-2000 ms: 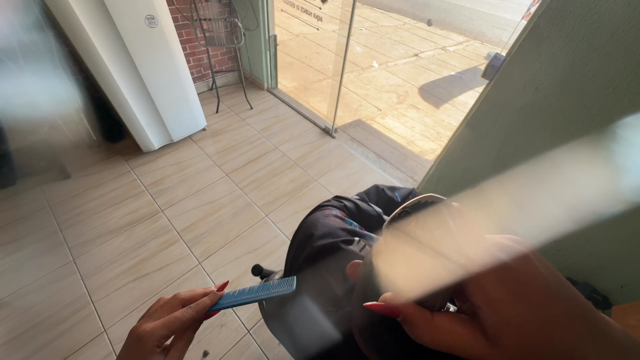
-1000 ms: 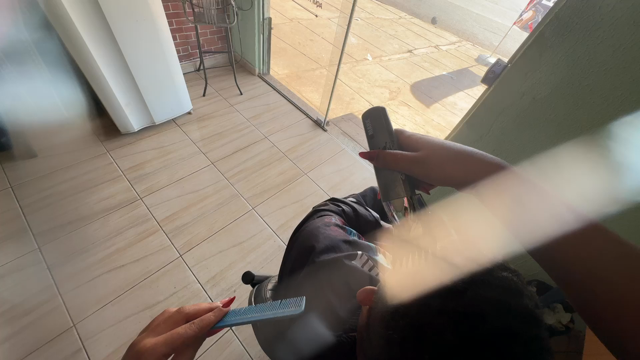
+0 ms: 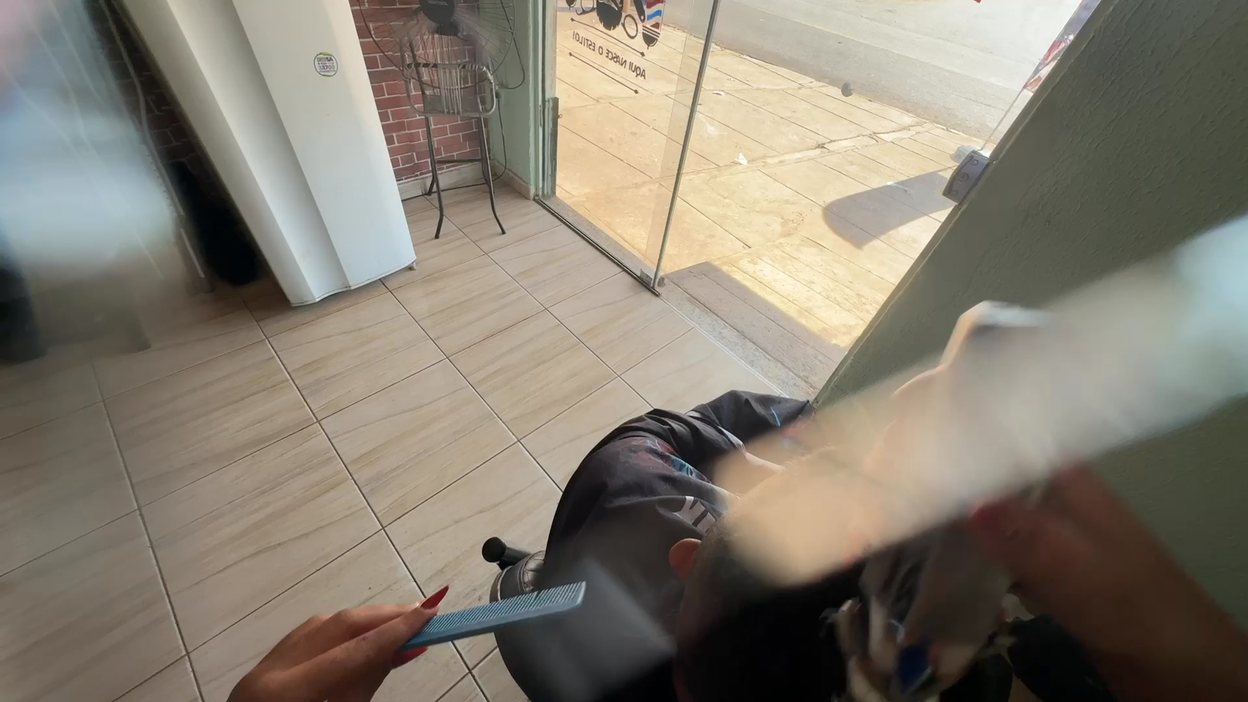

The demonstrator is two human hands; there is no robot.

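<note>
My left hand (image 3: 336, 648) grips one end of a blue comb (image 3: 507, 614), whose teeth face up, left of a seated person's head. The person wears a dark cape (image 3: 634, 497) and has short dark hair (image 3: 760, 634). On the right side of that head, my right hand (image 3: 1053, 536) is shut on a hair clipper (image 3: 960, 575). Pale glare hides part of the clipper, the fingers and the head, so whether the blades touch the hair cannot be told.
Around the seat lies a tiled floor (image 3: 390, 439). A glass door (image 3: 624, 127) opens onto sunlit paving. A metal chair (image 3: 448, 93) with a fan stands by the brick wall, near a white appliance (image 3: 322, 146). A green wall (image 3: 1102, 224) rises on the right.
My right hand and the clipper have gone from above the far side of the head, down to its right side. The comb stays in my left hand, left of the head.
</note>
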